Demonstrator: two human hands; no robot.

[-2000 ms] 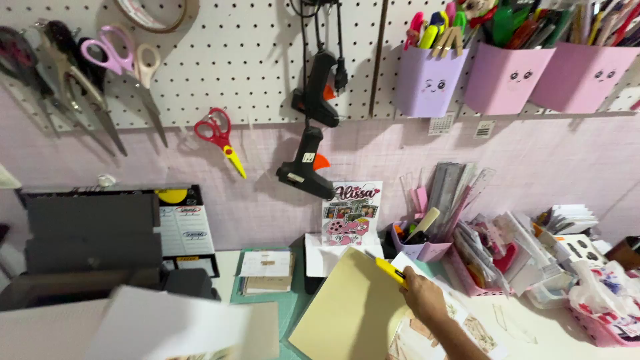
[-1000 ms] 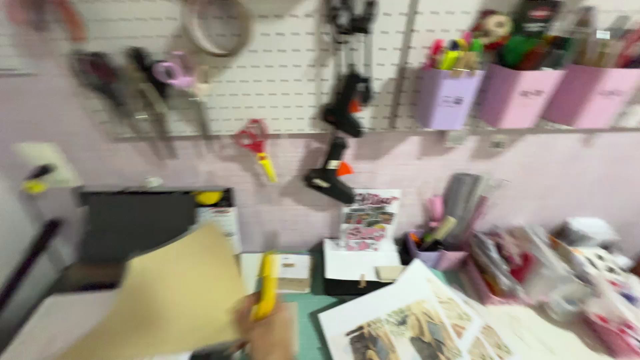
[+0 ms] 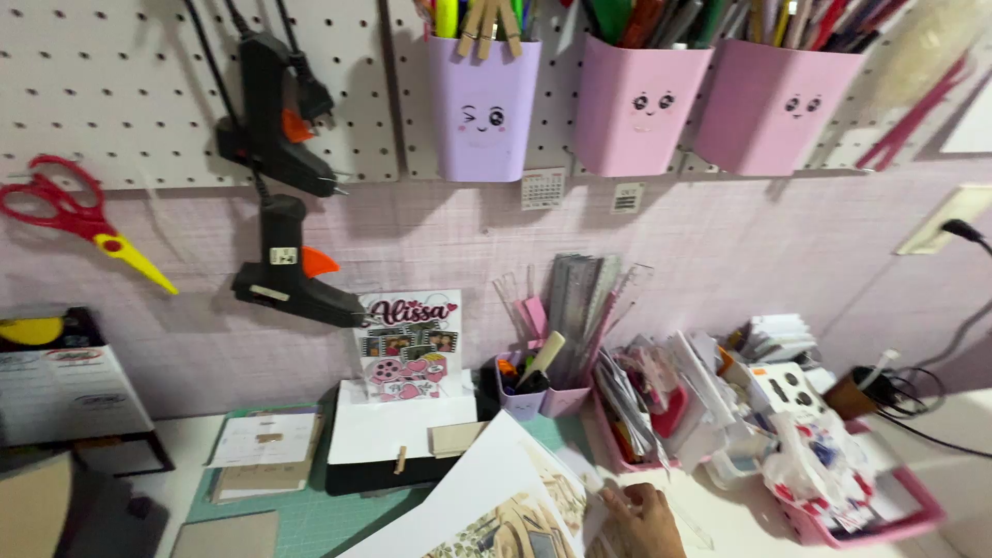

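At the bottom right of centre, my right hand [image 3: 642,518] has its fingers curled at the right edge of some printed paper sheets [image 3: 496,511]; whether it grips them is unclear. The sheets lie at a slant, partly out of the frame, and show illustrations in brown and green tones. My left hand is out of view. Behind the sheets, a black tray or stand [image 3: 372,474] bears white paper [image 3: 387,426], a small beige card [image 3: 457,440] and a wooden clothespin [image 3: 401,460]. A decorated photo print [image 3: 411,349] stands upright at its back.
Left are a green cutting mat [image 3: 310,519] with paper stacks [image 3: 263,442] and a dark machine [image 3: 116,504] with beige sheet [image 3: 31,504]. Right are ruler cups [image 3: 566,399] and pink baskets [image 3: 922,508]. Glue guns [image 3: 287,263], red-yellow scissors [image 3: 101,221] and pen holders [image 3: 484,116] hang above.
The hand that held a yellow tool is now at the printed sheets, with no yellow tool visible. The large beige sheet has moved from the middle to the far left. The view has shifted right.
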